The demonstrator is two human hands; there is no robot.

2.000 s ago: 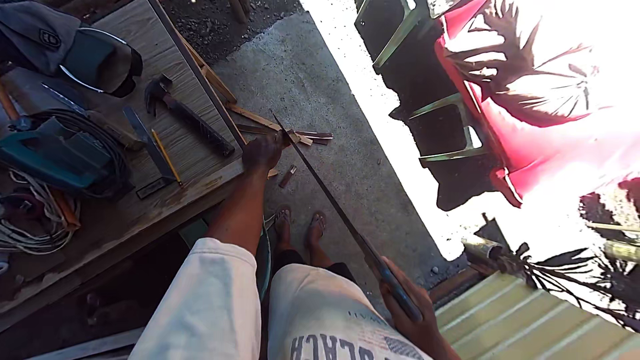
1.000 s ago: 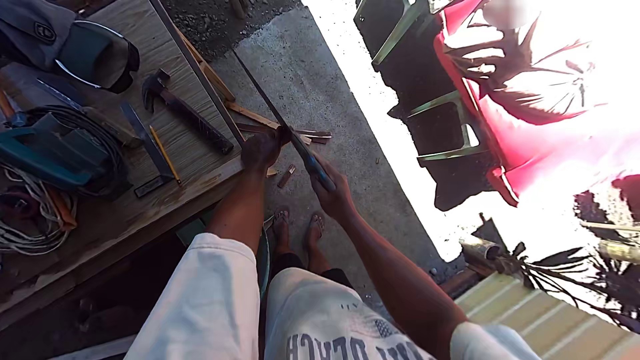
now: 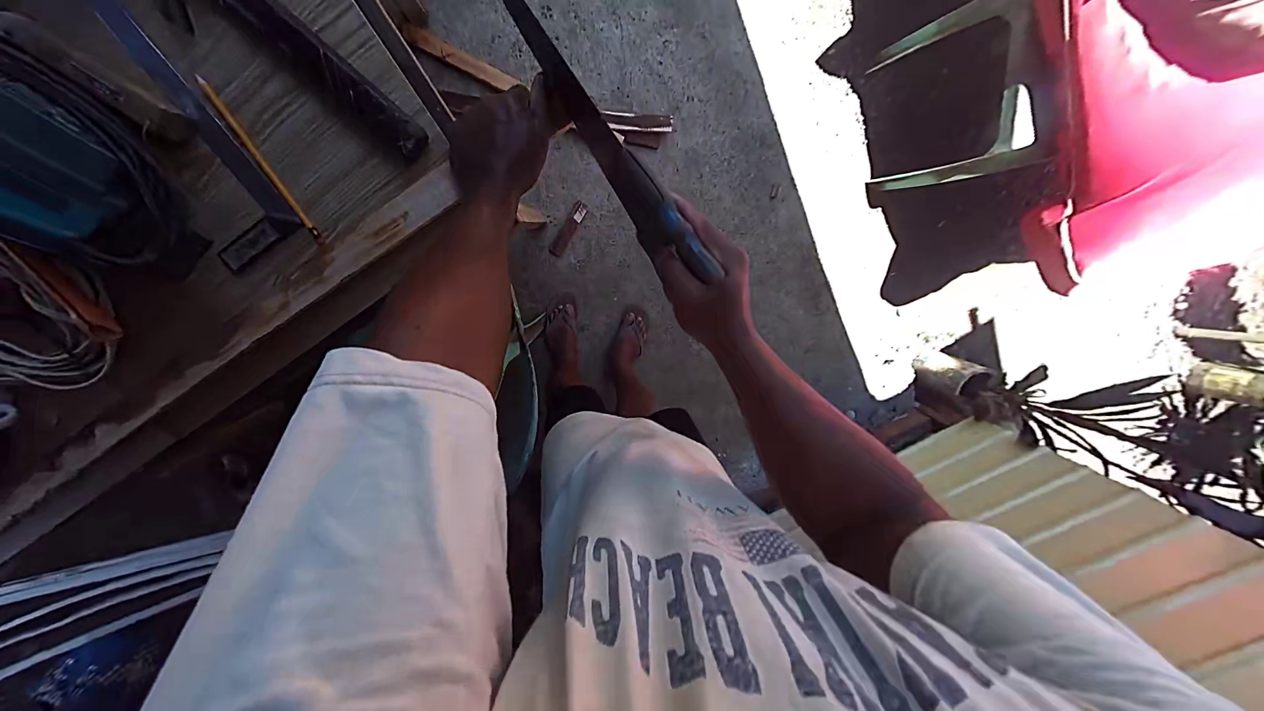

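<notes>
A handsaw (image 3: 602,138) slants across the upper middle, its blade running up out of view. My right hand (image 3: 709,276) is closed around the saw's blue and black handle. My left hand (image 3: 502,138) lies at the workbench edge (image 3: 395,219), its fingers curled beside the blade. They seem to press on a piece of wood that juts past the edge, but the hand hides most of it. On the bench left of that hand lie a hammer's dark handle (image 3: 336,89), a yellow pencil (image 3: 259,158) and a try square (image 3: 197,109).
A teal power tool (image 3: 59,168) and a coiled cord (image 3: 49,336) sit at the bench's left. Wood offcuts (image 3: 637,126) lie on the concrete floor beyond the edge, a small one (image 3: 569,229) near my feet. A green plastic chair (image 3: 953,178) stands at the upper right.
My right hand first moved up and left with the saw, from low at the right to beside my left hand. Since then the saw has come partway back. The left hand stays at the bench edge.
</notes>
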